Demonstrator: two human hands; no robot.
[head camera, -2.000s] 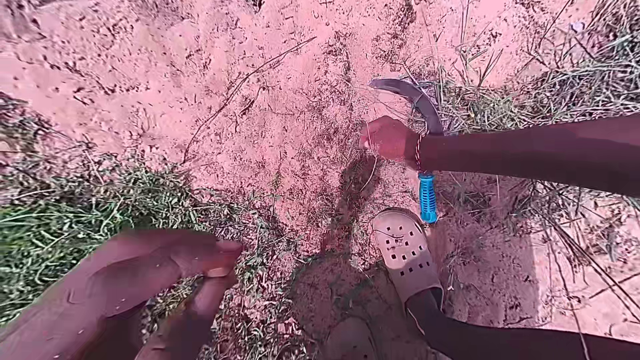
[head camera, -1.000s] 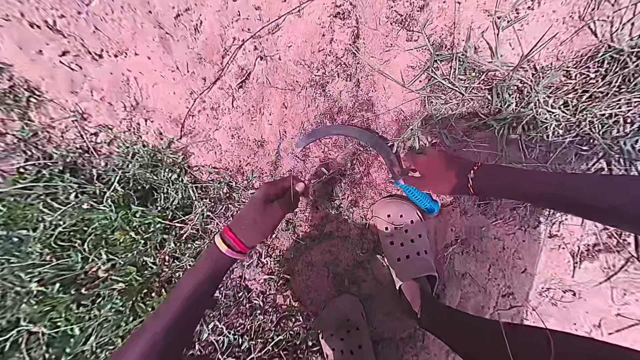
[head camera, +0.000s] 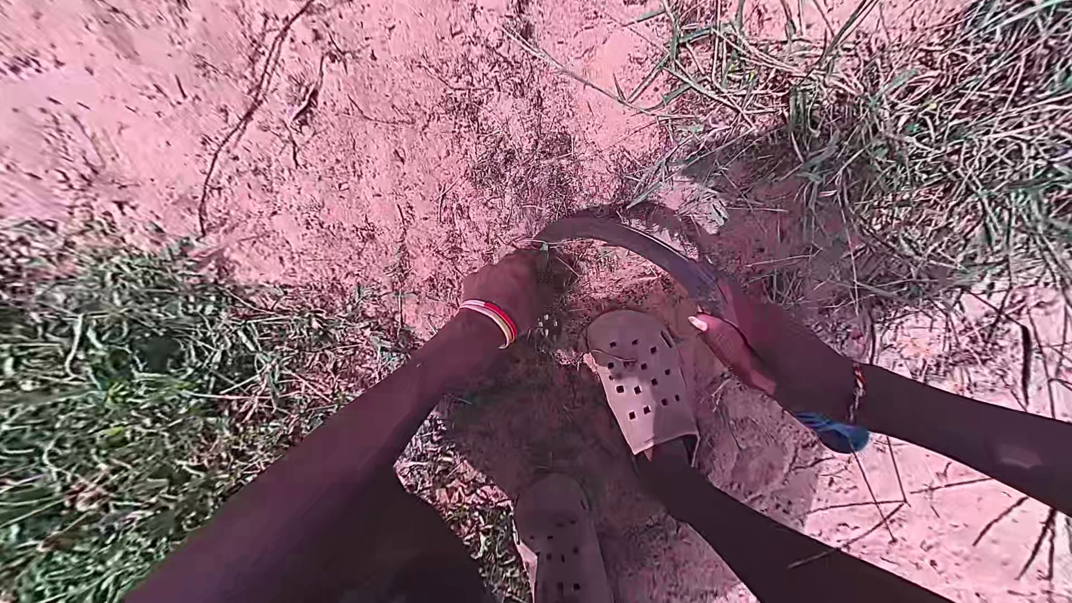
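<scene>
My right hand (head camera: 770, 352) is closed around a sickle (head camera: 649, 247) near where the curved metal blade meets the handle. The blue handle end (head camera: 837, 434) sticks out below my wrist. The blade arcs left over the bare soil, its tip beside my left hand (head camera: 511, 285). That hand is low at the ground, with bands on its wrist; its fingers are in shadow, and whether they grip anything is hidden. Below the blade is a beige perforated clog (head camera: 641, 377) on one foot.
A second clog (head camera: 561, 536) is at the bottom. Cut-looking green grass (head camera: 151, 377) covers the left side, and longer dry grass (head camera: 921, 134) the upper right. Pinkish bare soil (head camera: 377, 151) lies ahead, with a thin twig (head camera: 251, 105) on it.
My left hand has moved from the lower left to the ground by the blade tip. The sickle has swung from upright to an arc reaching left. The view is now closer to the ground.
</scene>
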